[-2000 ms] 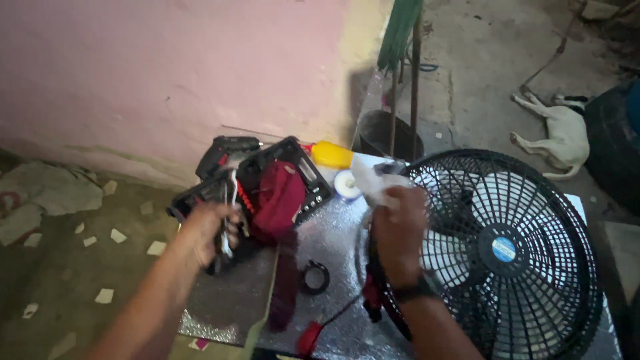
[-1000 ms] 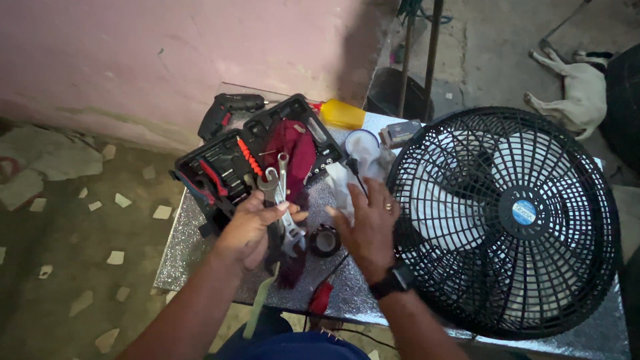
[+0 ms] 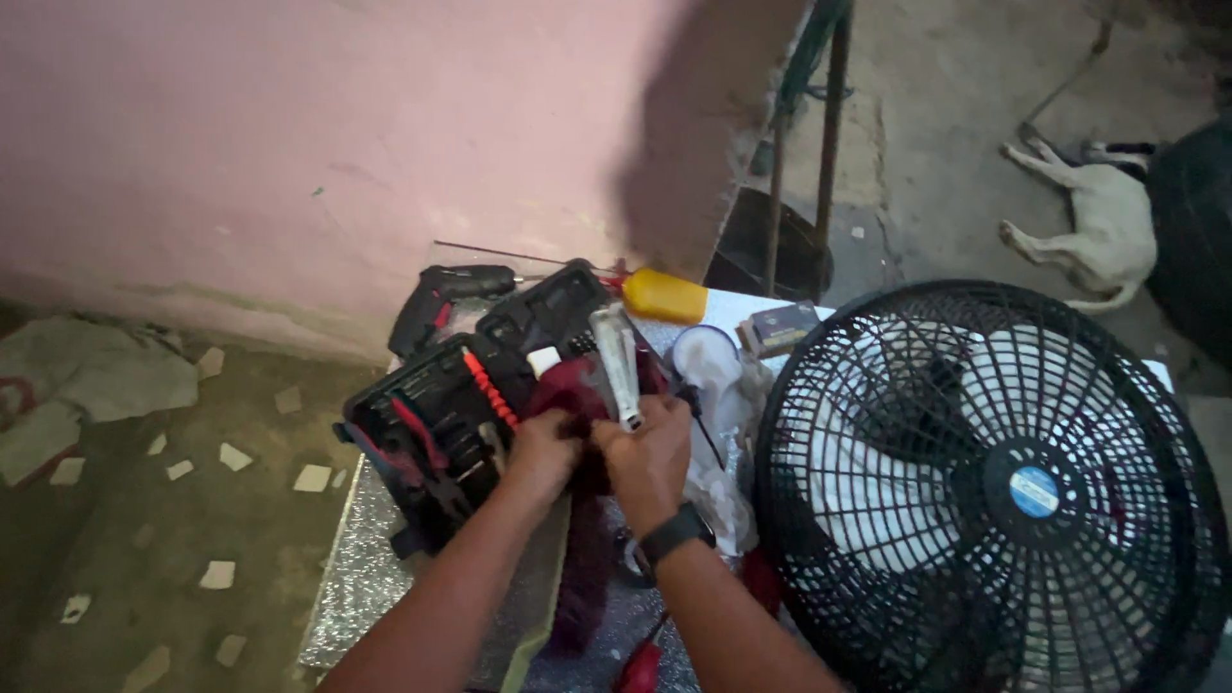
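My left hand [image 3: 544, 452] grips a dark red cloth [image 3: 568, 385], which lies over the right side of a black plastic tool case [image 3: 433, 375]. Beside it, my right hand [image 3: 650, 452] also has its fingers closed on the cloth. A pale, elongated item [image 3: 616, 361], blurred, stands up between the right hand and the case; whether the hand holds it cannot be told. In the case lie a red flexible shaft [image 3: 489, 387] and red-handled pliers [image 3: 419, 433]. A black-caged fan [image 3: 991, 481] lies to the right.
Behind the case are a cordless screwdriver [image 3: 448, 298] and a yellow bottle [image 3: 664, 295]. A white round container [image 3: 705, 356] and a small box [image 3: 778, 327] stand near the fan. A red-handled screwdriver [image 3: 637, 669] lies at the front. A dog [image 3: 1107, 217] lies on the floor.
The wrenches seen in my left hand one second ago are no longer visible there. My right hand has moved left, beside the left hand, and both have closed on the cloth.
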